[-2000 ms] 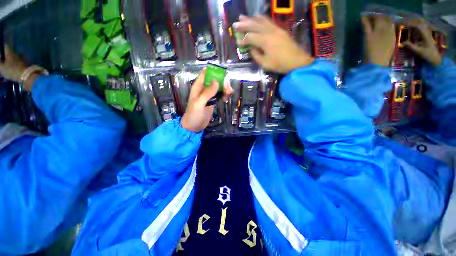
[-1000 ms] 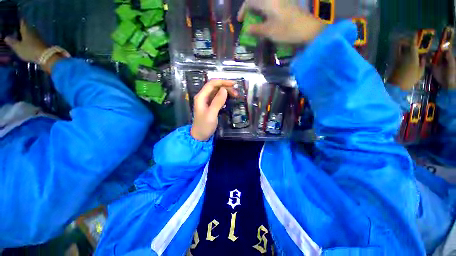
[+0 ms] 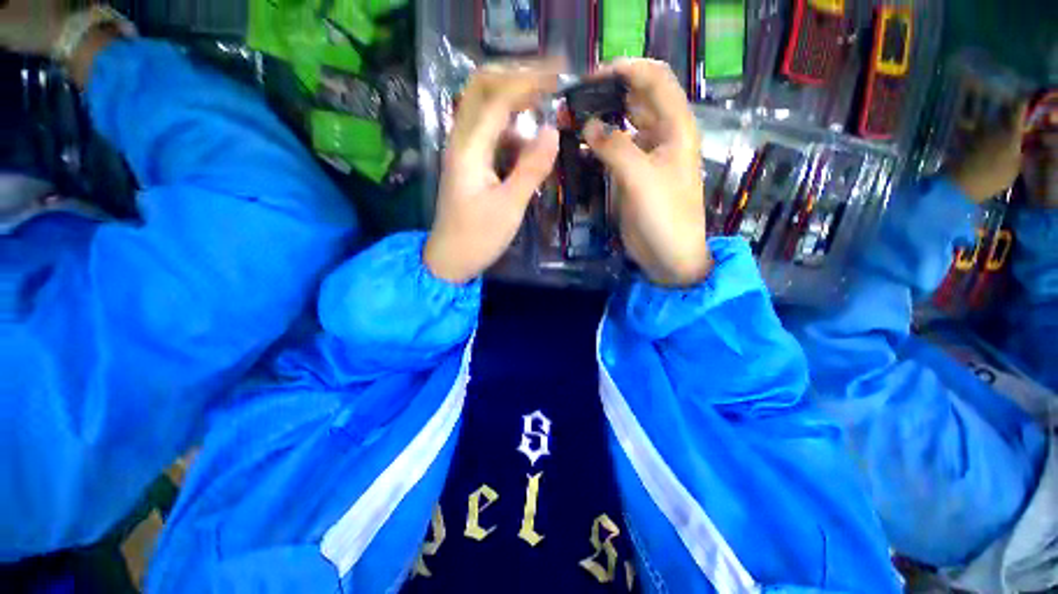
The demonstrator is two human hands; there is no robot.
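A dark phone (image 3: 595, 102) is held above the tray between my two hands, largely covered by fingers. My left hand (image 3: 487, 174) pinches its left end; those fingers are blurred. My right hand (image 3: 659, 174) grips its right side with thumb and fingers. The clear plastic tray (image 3: 743, 116) lies under both hands. In its upper row, a green battery (image 3: 724, 37) and another green battery (image 3: 624, 29) sit in phone backs. Open phone backs (image 3: 766, 192) without green lie in the lower row at the right.
Loose green batteries (image 3: 348, 137) are piled left of the tray. Red phones with orange-yellow screen surrounds (image 3: 888, 75) lie face up at the tray's right. A neighbour's blue sleeve (image 3: 197, 151) reaches in at the left. Another person's hand (image 3: 980, 157) and sleeve are at the right.
My right hand has come down from the upper row, where it held a green battery, and meets my left hand at a dark phone. The view has shifted slightly.
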